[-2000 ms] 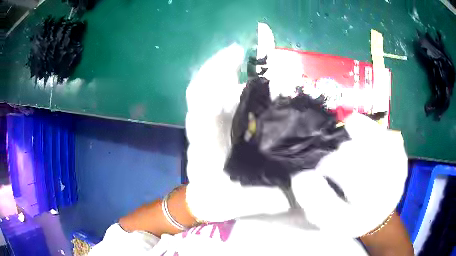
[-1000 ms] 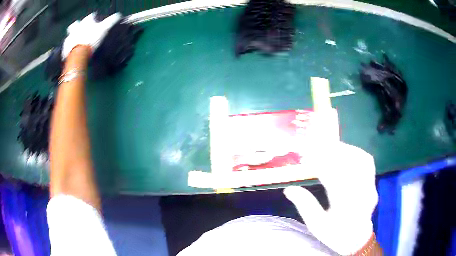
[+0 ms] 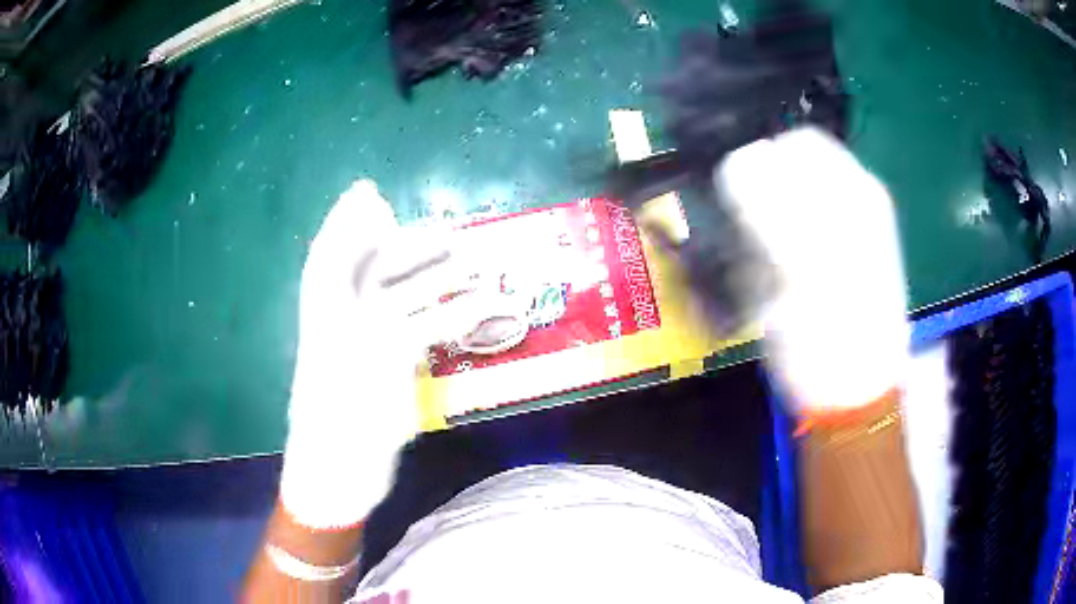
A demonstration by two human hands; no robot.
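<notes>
A red printed sheet point(image 3: 590, 336) with white lettering lies on the green table. A pale oval ring point(image 3: 493, 334) and a small green-and-white item point(image 3: 550, 306) lie on it. My left hand point(image 3: 360, 354), in a white glove, is over the sheet's left end; glare hides its fingers, and whether it holds anything cannot be told. My right hand point(image 3: 820, 277), also gloved, is at the sheet's right side, shut on a blurred black moulded part point(image 3: 720, 254) that shows a pale spot near its left side. The part hides some of the sheet's right strip.
Dark spiky piles lie on the green table point(image 3: 260, 283): at the left point(image 3: 128, 130), at the top point(image 3: 460, 41) and a small one at the right point(image 3: 1017, 189). Yellow tape point(image 3: 687, 358) is at the sheet's near edge. A blue bin point(image 3: 991, 309) with black contents is at lower right.
My left hand has come back from the dark pile at the upper left to the sheet. My right hand has moved up from the near edge and now has a black part. The view has shifted.
</notes>
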